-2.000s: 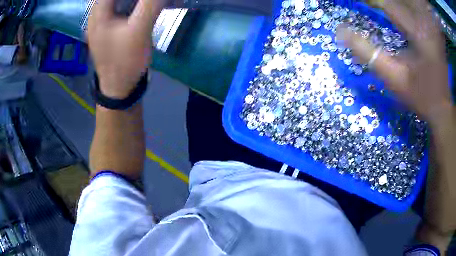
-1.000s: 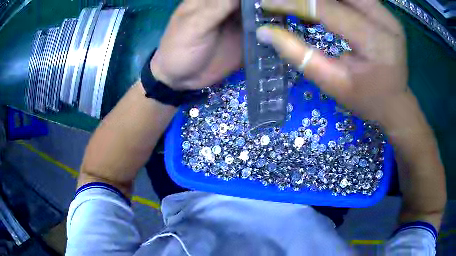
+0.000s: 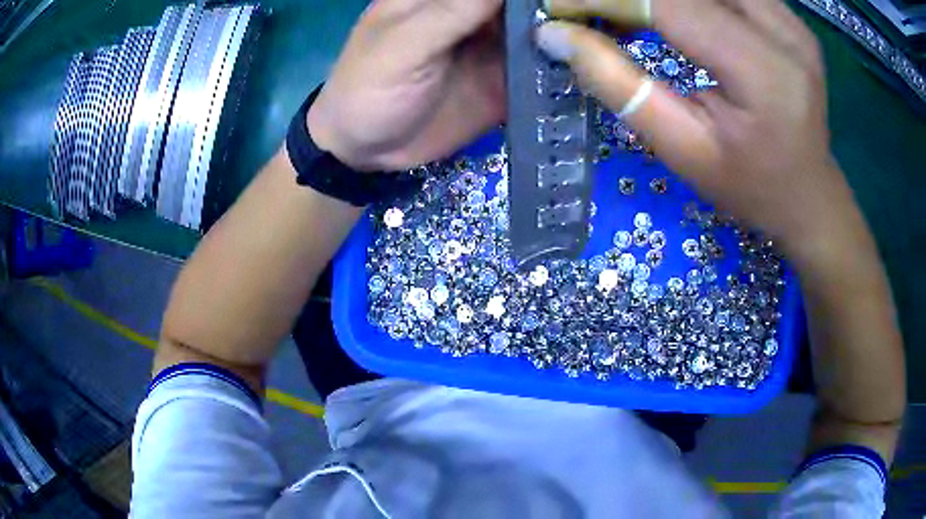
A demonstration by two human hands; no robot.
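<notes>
A dark grey slotted rail (image 3: 549, 172) stands lengthwise over the tray, its near end above the fittings and its far end cut off by the top edge. My left hand (image 3: 411, 86) holds the rail from its left side. My right hand (image 3: 701, 101) is at the rail's right side, with thumb tip and a yellowish-covered finger on its upper part. Whether a fitting is between those fingertips cannot be told. The blue tray (image 3: 569, 393) below holds many loose silver fittings (image 3: 528, 324). Both hands are partly cut off at the top.
Several bright curved rails (image 3: 208, 122) lie side by side on the green bench (image 3: 279, 61) at left. More rails (image 3: 873, 46) lie at the upper right. A blue container (image 3: 46, 248) stands below the bench at left. A yellow line crosses the grey floor.
Two seconds ago my left hand was over the bench at left and my right hand over the tray. Since one second ago, hands and rail have barely moved over the tray.
</notes>
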